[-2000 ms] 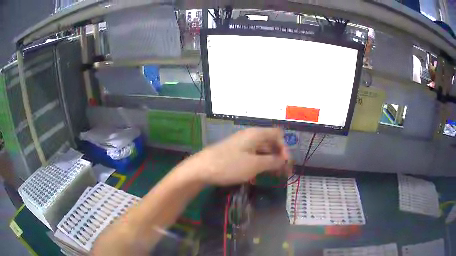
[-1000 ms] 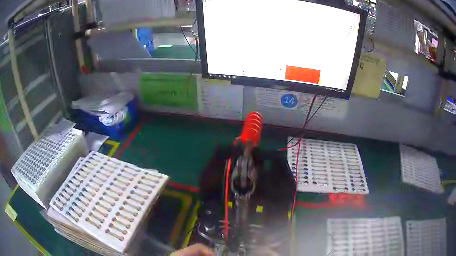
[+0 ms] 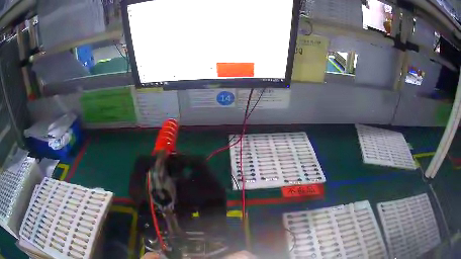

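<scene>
The test fixture (image 3: 204,184) stands in front of me, black and blurred at its lower part. Its red ribbed clamp handle (image 3: 166,136) points up and back on a metal lever, with no hand on it. A red wire runs down beside the lever. My left hand (image 3: 151,255) shows only as a fingertip at the bottom edge, by the fixture's front. My right hand (image 3: 241,254) is a blurred sliver at the bottom edge, right of it. Whether either holds a part is hidden. A parts tray (image 3: 278,161) with rows of filled slots lies right of the fixture.
Stacked trays (image 3: 65,217) and a taller stack (image 3: 15,195) are at left, a blue bin (image 3: 58,146) behind. More trays lie at front right (image 3: 336,232), far right (image 3: 410,225) and rear right (image 3: 386,146). Thin wires hang from the monitor (image 3: 210,43), which shows a red block.
My raised hand came down from before the monitor to the fixture's front, uncovering the red handle. The view has since turned right, so the bench appears shifted left. Both hands are now mostly below the picture.
</scene>
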